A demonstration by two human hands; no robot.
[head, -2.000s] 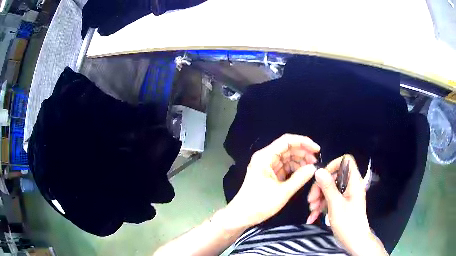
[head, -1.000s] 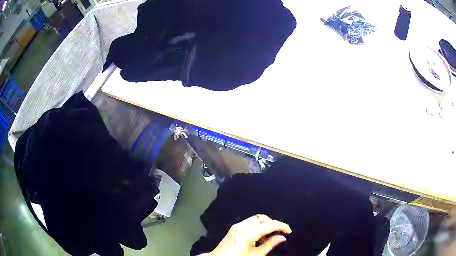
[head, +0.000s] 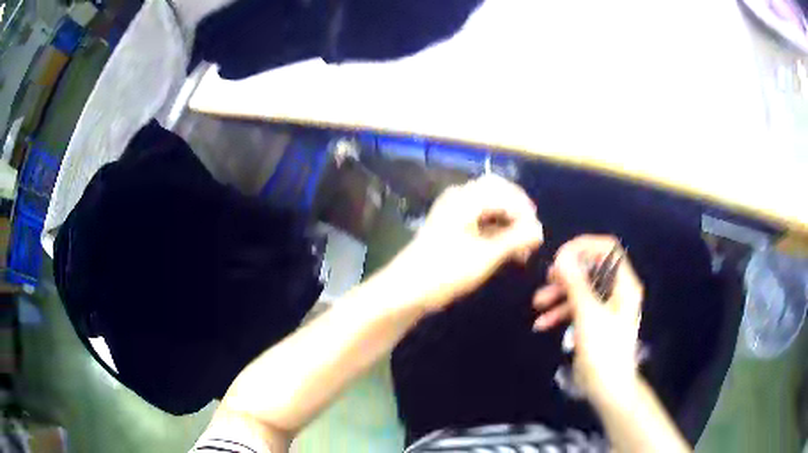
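A black garment [head: 523,354] lies over my lap, with small white bits showing near my right wrist. My left hand [head: 483,226] is blurred above the garment near the table edge. Its fingers are curled in, and I cannot tell whether they pinch anything. My right hand [head: 598,301] is lower and to the right, apart from the left. It holds a dark narrow metal tool [head: 607,272], possibly snips, in its palm. No needle or thread can be made out.
The white table's yellowish edge [head: 567,159] runs just beyond my hands. Dark cloth [head: 390,26] lies on the table. A black garment heap [head: 186,274] hangs at left. A clear basket [head: 775,301] is at right, and a white box [head: 344,264] below.
The view has tilted back down from the tabletop. My right hand is back in view with the dark tool. My left hand is raised, and the fingertips that met two seconds ago are apart.
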